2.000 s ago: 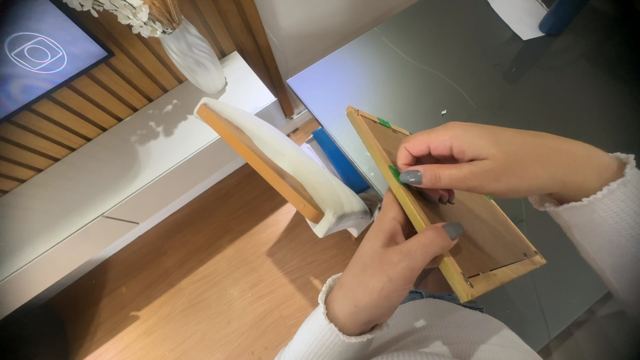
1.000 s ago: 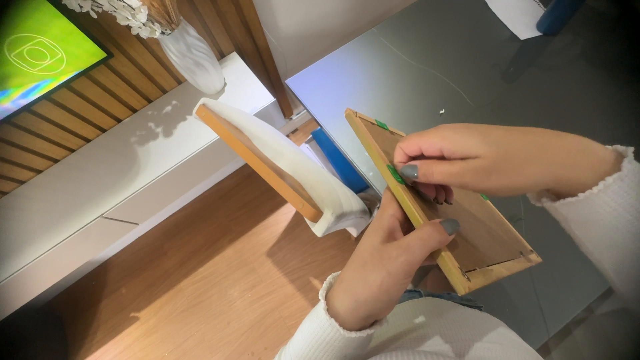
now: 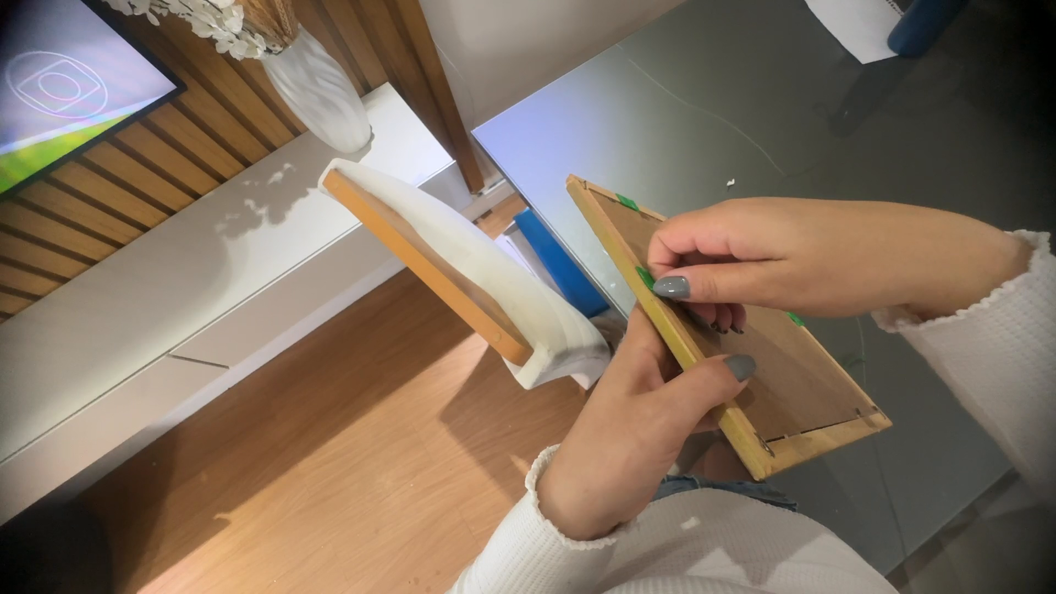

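A wooden picture frame (image 3: 808, 375), its brown backing board facing up, is tilted above the grey table. My left hand (image 3: 635, 421) grips its near long side, with the thumb on top of the wood and the other fingers mostly hidden beneath. On the inner edge of that side, the thumb and fingertips of my right hand (image 3: 742, 256) press or pinch at a small green piece (image 3: 644, 277). Other green pieces sit at the upper corner (image 3: 627, 202) and on the far side (image 3: 794, 318) of the frame.
The grey table (image 3: 701, 140) bears a small white scrap (image 3: 730, 182), paper (image 3: 858, 29) and a dark blue object (image 3: 924, 29). To the left are a chair with a white cover (image 3: 495, 289), a blue object (image 3: 561, 264), a white cabinet (image 3: 247, 239), a vase (image 3: 322, 95) and a screen (image 3: 74, 82).
The picture on the screen has changed. Both hands keep nearly the same hold on the frame.
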